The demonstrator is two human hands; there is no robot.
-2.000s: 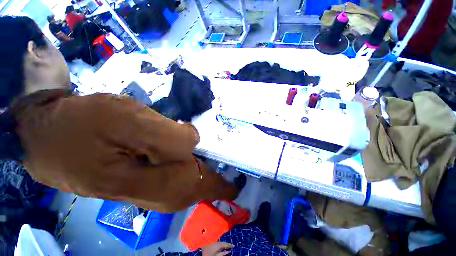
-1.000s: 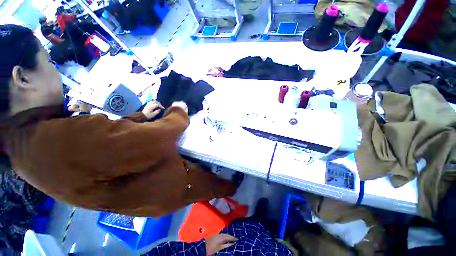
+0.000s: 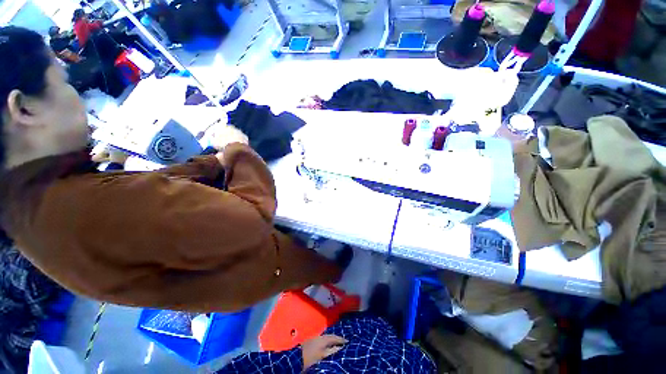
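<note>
My left hand [image 3: 321, 350] rests on my dark blue checked clothing at the bottom edge, small, with nothing visible in it. My right hand is not in view. The white sewing machine head [image 3: 409, 164] lies across the white table [image 3: 343, 223] in front of me, with red thread spools [image 3: 410, 131] on top. Black cloth [image 3: 264, 130] lies beyond its needle end, and another dark piece [image 3: 376, 96] lies behind the machine. A person in brown [image 3: 161, 234] leans in from the left, one hand beside the black cloth.
A neighbouring machine [image 3: 166, 144] with a round vent stands beyond the person. Khaki garments [image 3: 566, 186] heap at the table's right end. Large thread cones [image 3: 531, 33] stand behind. A red-orange stool [image 3: 296, 319], blue bin [image 3: 232, 337] and another blue bin [image 3: 418, 307] are on the floor.
The person in brown first turned towards the neighbouring machine, and one hand has since drawn back from the black cloth. The view has shifted slightly. My left hand stays on my lap.
</note>
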